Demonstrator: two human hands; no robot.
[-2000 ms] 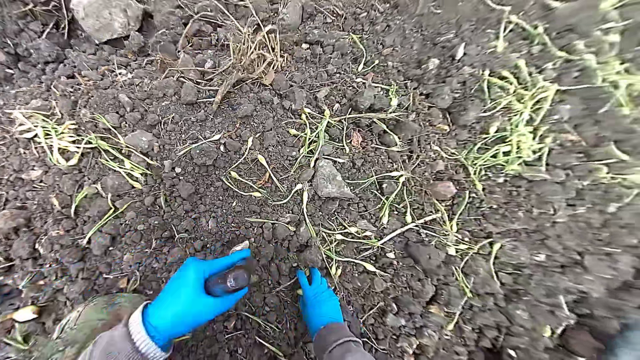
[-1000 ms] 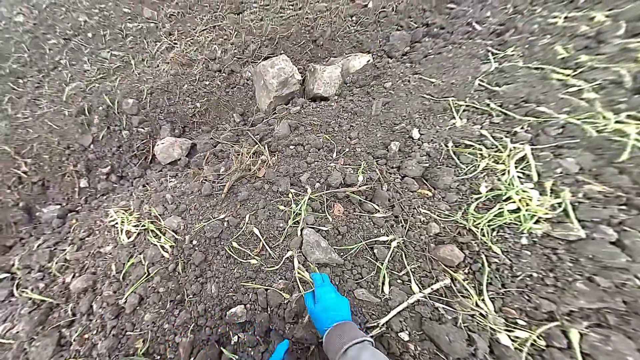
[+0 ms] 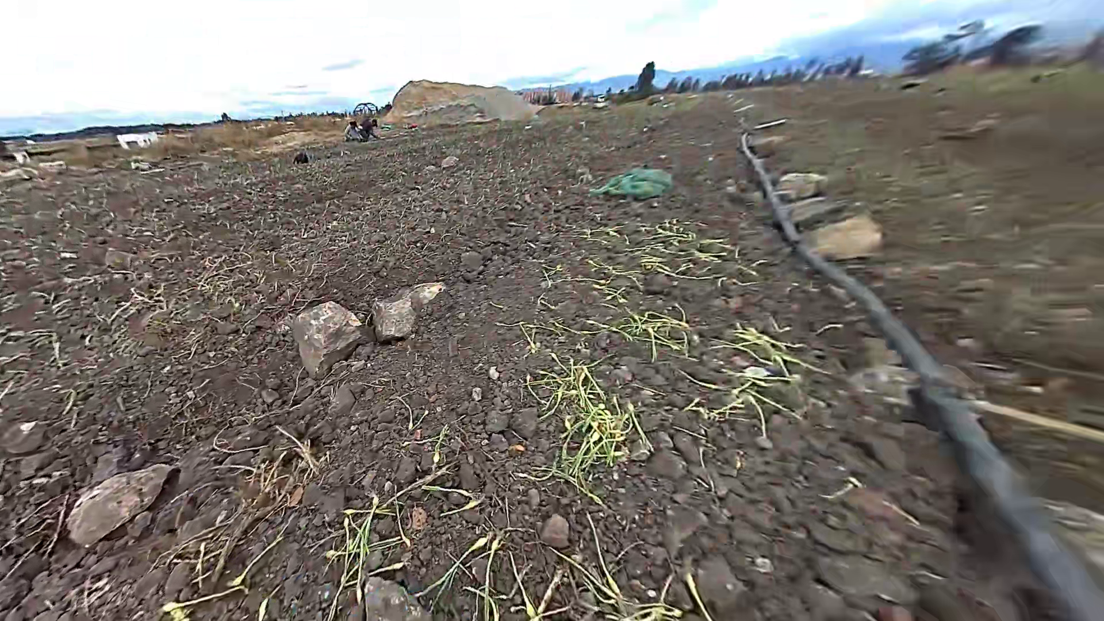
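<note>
Neither my left hand nor my right hand shows in the head view now. Pale green plant stalks with swollen tips lie on dark, cloddy soil; the thickest pile (image 3: pixel 586 423) is just right of the middle. Another bunch of stalks (image 3: pixel 651 328) lies behind it, and one more (image 3: pixel 755 371) to its right. Nearer the bottom edge, a small clump of stalks (image 3: pixel 366 539) rests beside dry brown stems (image 3: pixel 259 483).
A black hose (image 3: pixel 897 336) runs along the right side past pale stones (image 3: pixel 845 237). Large rocks (image 3: pixel 326 336) sit left of the middle, another rock (image 3: pixel 116 503) lower left. Green netting (image 3: pixel 636 183) lies farther off. People (image 3: pixel 360 130) are far away near an earth mound (image 3: pixel 457 102).
The view has tilted up toward the horizon. Both blue-gloved hands, seen low in the earlier frames, are out of view. A dark object in my left hand shows only in the oldest frame.
</note>
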